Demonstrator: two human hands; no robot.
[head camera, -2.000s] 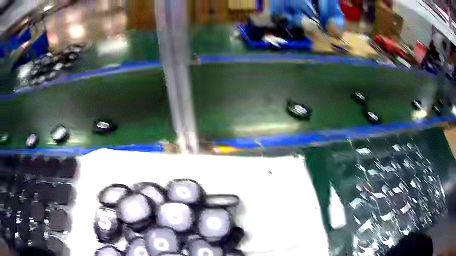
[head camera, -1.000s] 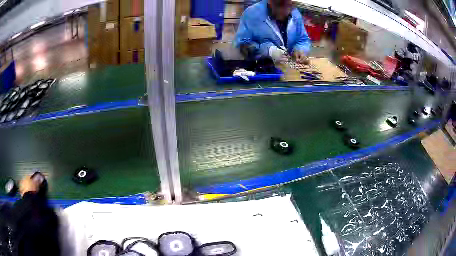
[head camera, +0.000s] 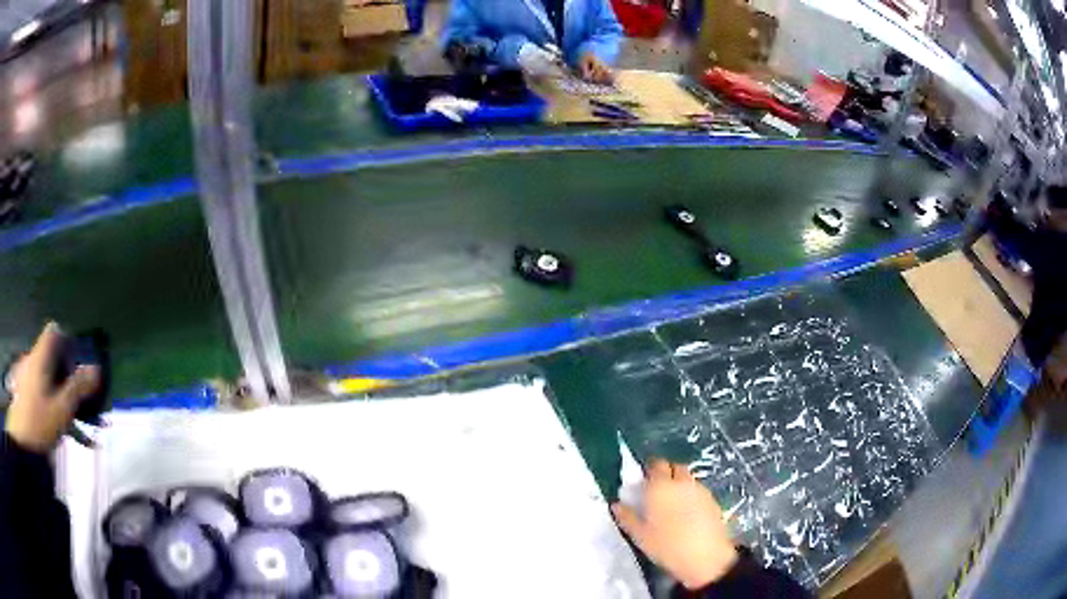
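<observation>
My left hand (head camera: 45, 392), in a dark sleeve at the far left, holds a black rounded housing (head camera: 84, 372) above the near edge of the belt. My right hand (head camera: 679, 524), at lower centre right, is on the white glue bottle (head camera: 630, 468); the bottle's pointed tip shows beyond the fingers, and its body is mostly hidden. A pile of black-rimmed, grey-faced covers with white rings (head camera: 272, 562) lies on the white sheet (head camera: 491, 468), cut off by the bottom edge.
Black units (head camera: 544, 266) sit spaced along the green belt (head camera: 398, 234). A metal post (head camera: 228, 176) rises at the belt's near edge. A clear blister tray (head camera: 807, 433) and cardboard (head camera: 962, 310) lie right. A person in blue (head camera: 532, 29) works across the belt; another person stands at far right.
My left hand has lifted a black housing from the belt. My right hand has come into view at the glue bottle. The view has turned to the right.
</observation>
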